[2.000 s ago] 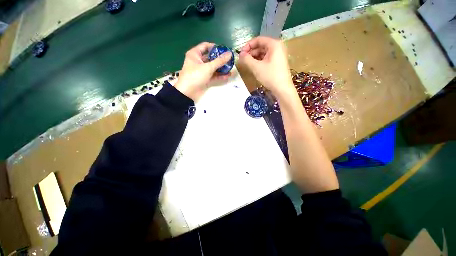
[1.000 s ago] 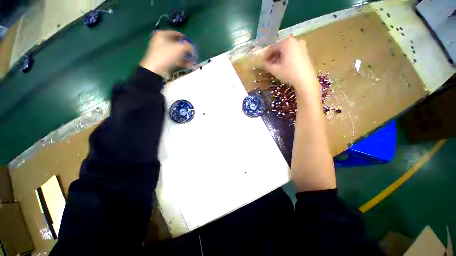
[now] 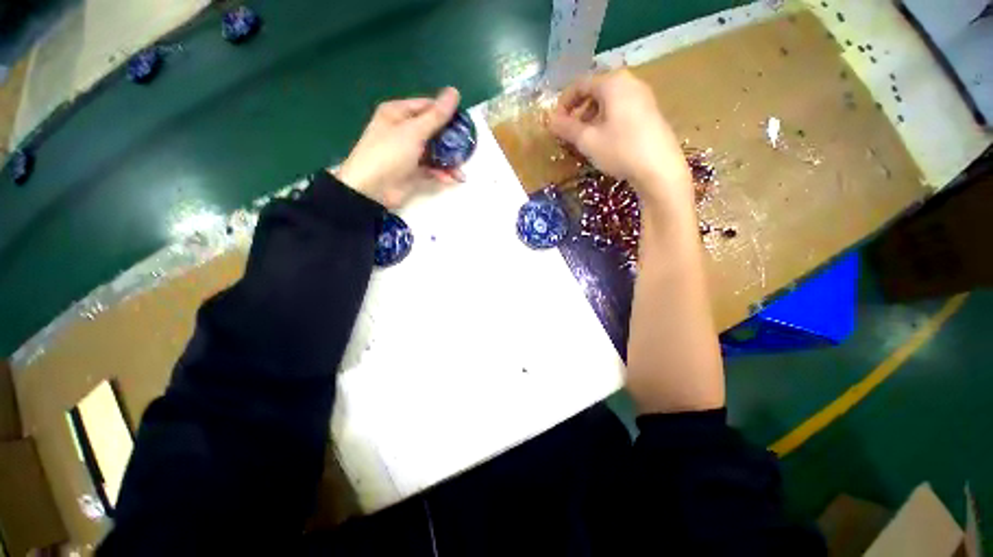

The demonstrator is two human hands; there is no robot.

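Note:
My left hand (image 3: 397, 150) holds a round blue unit (image 3: 452, 141) above the far end of the white work board (image 3: 479, 326). My right hand (image 3: 610, 122) is to the right of it, above the cardboard, with thumb and fingertips pinched together; whether a small part is between them cannot be told. A second blue unit (image 3: 542, 220) lies at the board's right edge. A third blue unit (image 3: 392, 239) lies on the board's left side, partly hidden by my left sleeve. The red-black pile of components (image 3: 612, 218) lies right of the board, partly behind my right forearm.
The green conveyor belt (image 3: 316, 103) runs beyond the bench and carries several blue units (image 3: 240, 24). A pale metal upright (image 3: 575, 41) stands ahead. A dark sheet (image 3: 599, 288) lies between board and pile. A blue bin (image 3: 811, 310) is below right. A yellow-and-black pad (image 3: 103, 435) lies at left.
My left hand was over the belt's edge a second ago and is now back over the board with a blue unit. The belt's units have moved left. My right hand has shifted slightly.

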